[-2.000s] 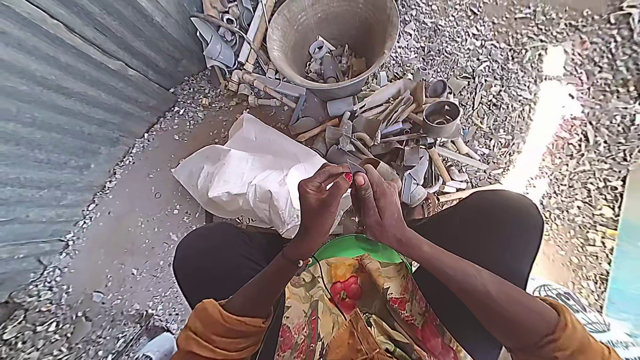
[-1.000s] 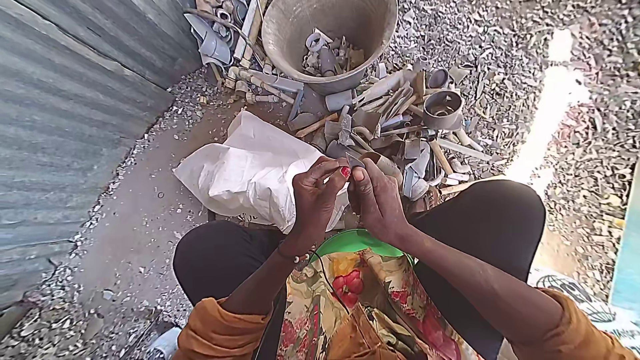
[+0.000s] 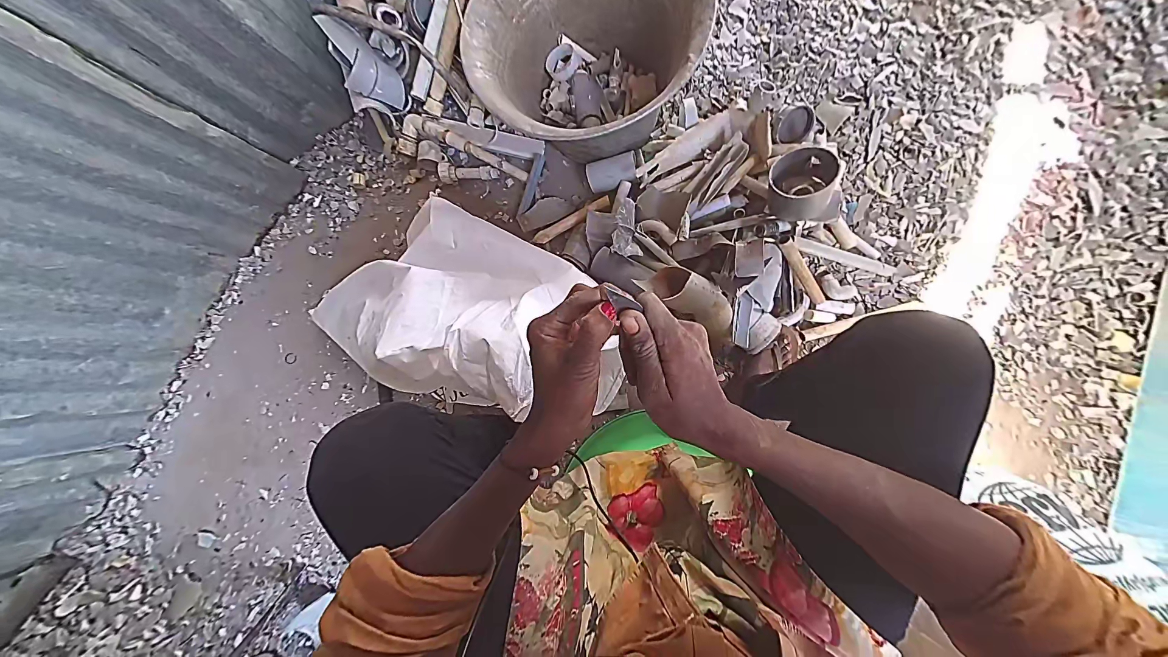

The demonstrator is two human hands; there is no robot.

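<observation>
My left hand (image 3: pixel 573 360) and my right hand (image 3: pixel 671 365) meet in the middle of the view, above my lap. Between their fingertips is a small grey piece (image 3: pixel 622 299), gripped from both sides; it looks flat and thin, but its kind cannot be told. Something red shows at the left thumb's tip. Behind the left hand lies a crumpled white sack (image 3: pixel 456 301). Just beyond the right hand is a heap of broken grey plastic pipe pieces (image 3: pixel 703 292). Below the hands, the green rim of a container (image 3: pixel 630 432) shows, partly covered by my flowered cloth.
A large grey metal basin (image 3: pixel 511 100) holding pipe fittings stands at the top. A short, wide pipe piece (image 3: pixel 805 205) sits right of it. A corrugated metal wall (image 3: pixel 119 274) runs along the left. Plastic chips (image 3: pixel 1077 246) cover the ground at right. My bent knees flank the hands.
The small grey piece shows more plainly between the fingertips now. Both hands stay close together in nearly the same place.
</observation>
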